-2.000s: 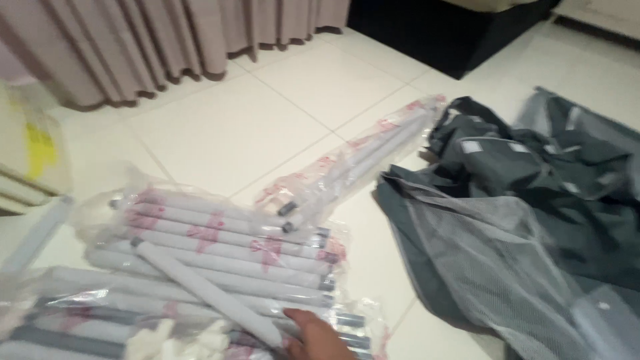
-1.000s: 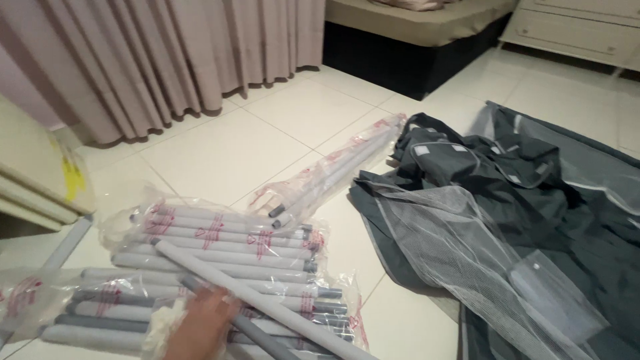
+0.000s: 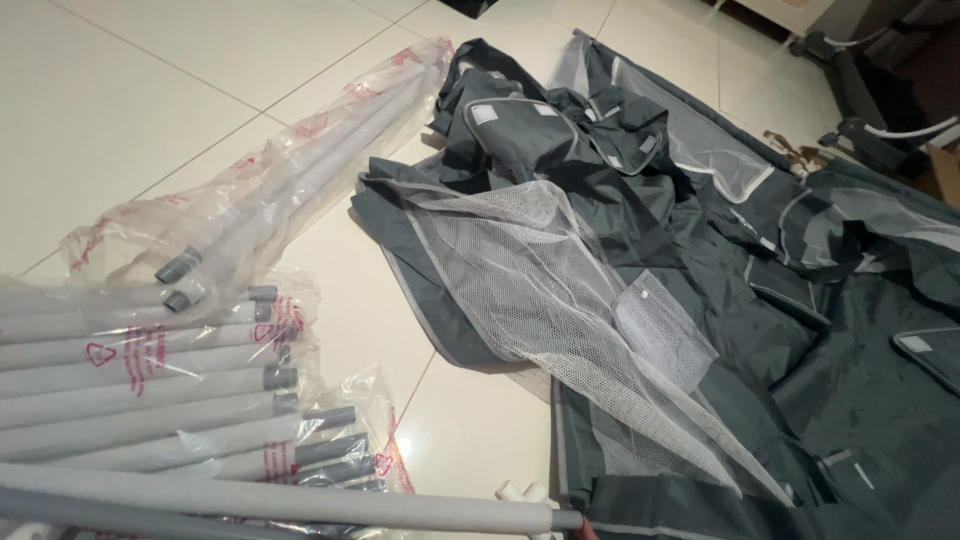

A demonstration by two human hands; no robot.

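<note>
A fingertip of my right hand (image 3: 586, 528) shows at the bottom edge, against the dark grey end of a long light grey tube (image 3: 300, 501). The rest of that hand is out of frame, so its grip is hidden. My left hand is not in view. A darker grey tube (image 3: 135, 519) runs below the light one at the lower left. Behind them lie several light grey tubes in clear plastic bags (image 3: 150, 379) with red print. White plastic connectors (image 3: 517, 491) show partly behind the light tube's right end.
Another clear bag of tubes (image 3: 322, 154) lies diagonally on the tiled floor (image 3: 150, 97). Dark grey fabric with mesh panels (image 3: 525, 262) spreads across the right side. Wheeled furniture legs (image 3: 855, 139) and part of a cardboard box (image 3: 946, 169) are at the upper right.
The view has swung right and down. A hand was over the tubes earlier; now only a fingertip shows, at the light tube's right end.
</note>
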